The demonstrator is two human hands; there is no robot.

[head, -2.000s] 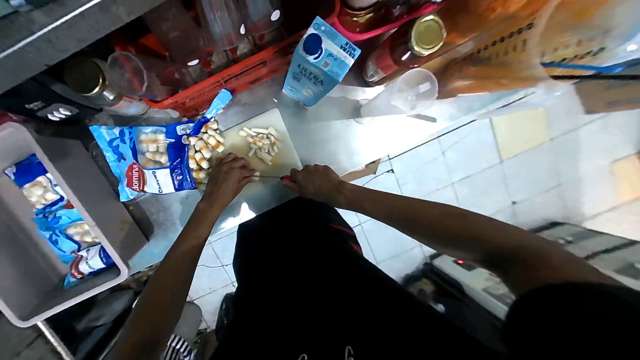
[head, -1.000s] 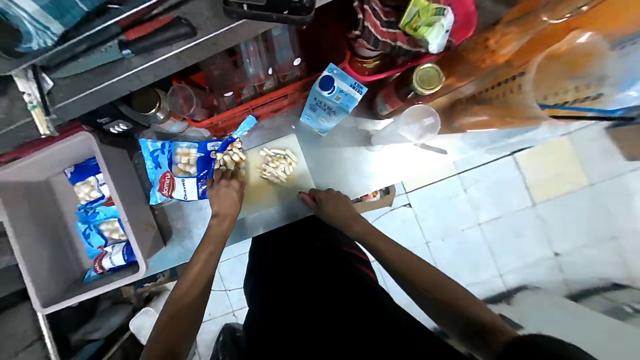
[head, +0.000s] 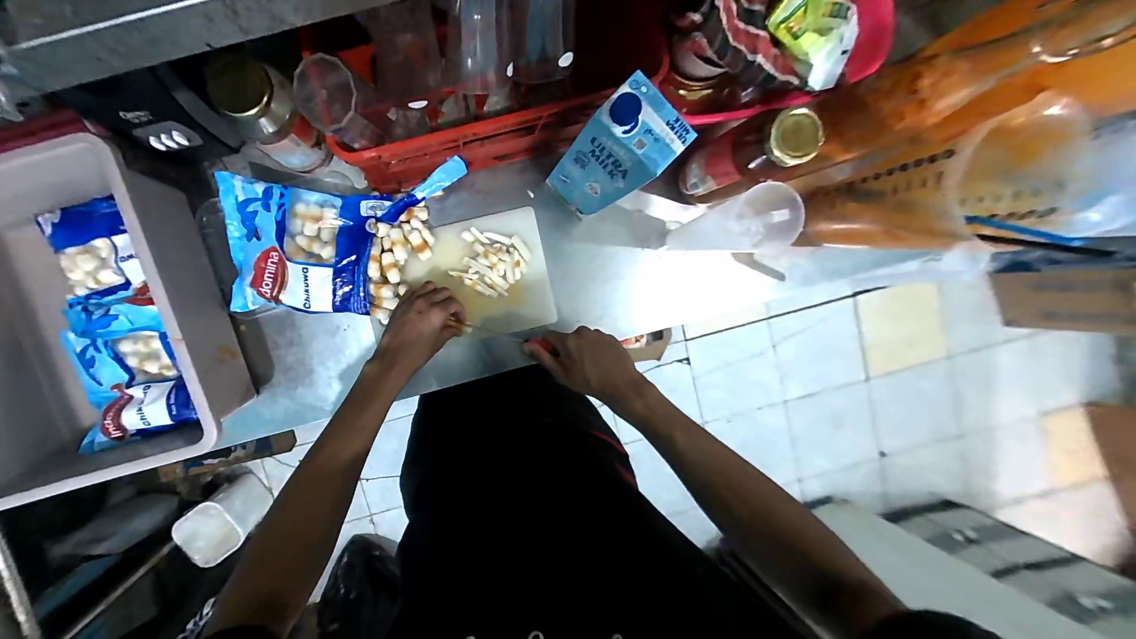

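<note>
A white cutting board (head: 531, 306) lies near the front edge of the steel counter. My right hand (head: 590, 362) is closed around the red handle of a knife (head: 497, 335), whose thin blade reaches left over the board's front edge. The fingers of my left hand (head: 421, 324) hold a small piece of chikuwa (head: 459, 326) at the blade's far end. Cut chikuwa strips (head: 493, 263) are heaped on the board's back part. Left of the board, an opened blue chikuwa bag (head: 306, 244) lies on its side, with whole pieces (head: 397, 251) spilling from its mouth onto the board's left edge.
A grey plastic bin (head: 191, 328) with several chikuwa bags stands at left. Behind the board are a red crate (head: 497, 133) with glasses, a blue milk carton (head: 621, 146), a gold-lidded jar (head: 796, 138) and a clear plastic cup (head: 763, 217). Large orange-filled containers stand at right.
Both hands stay at the board's front edge, with only small shifts of the fingers and knife. The view has swung somewhat between frames.
</note>
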